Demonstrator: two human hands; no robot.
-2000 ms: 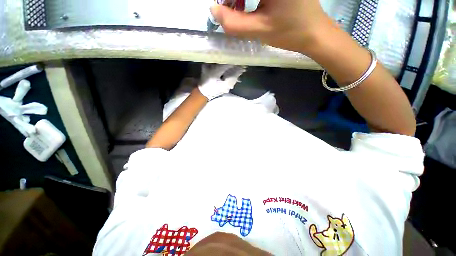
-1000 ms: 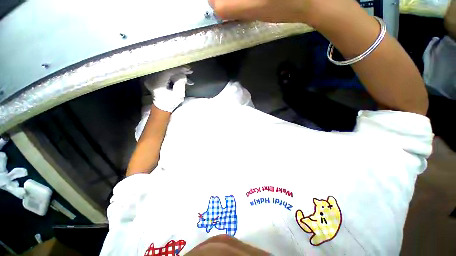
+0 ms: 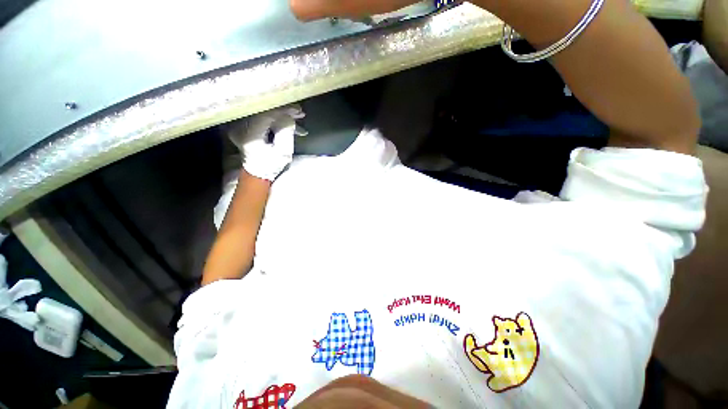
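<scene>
The metal chassis (image 3: 160, 48) lies at the top left, its pale grey inner surface showing with small screws (image 3: 201, 54) along its near edge. My bare right hand (image 3: 343, 8) is over the chassis at the top edge, largely cut off by it; whether it holds anything cannot be seen. My left hand (image 3: 267, 144) wears a white glove and rests below the bench edge near my lap, fingers loosely curled; whether it holds something is unclear.
The bubble-wrapped bench edge (image 3: 239, 92) curves between my body and the chassis. At the lower left a white block (image 3: 57, 327) and a limp white glove (image 3: 16, 291) lie on a dark shelf. Part of a person's bare arm (image 3: 716, 40) shows at the upper right edge.
The view has turned, so the bench edge slants and the vent grilles have left the picture. My right hand has moved up to the frame's edge; the marker it held is out of sight.
</scene>
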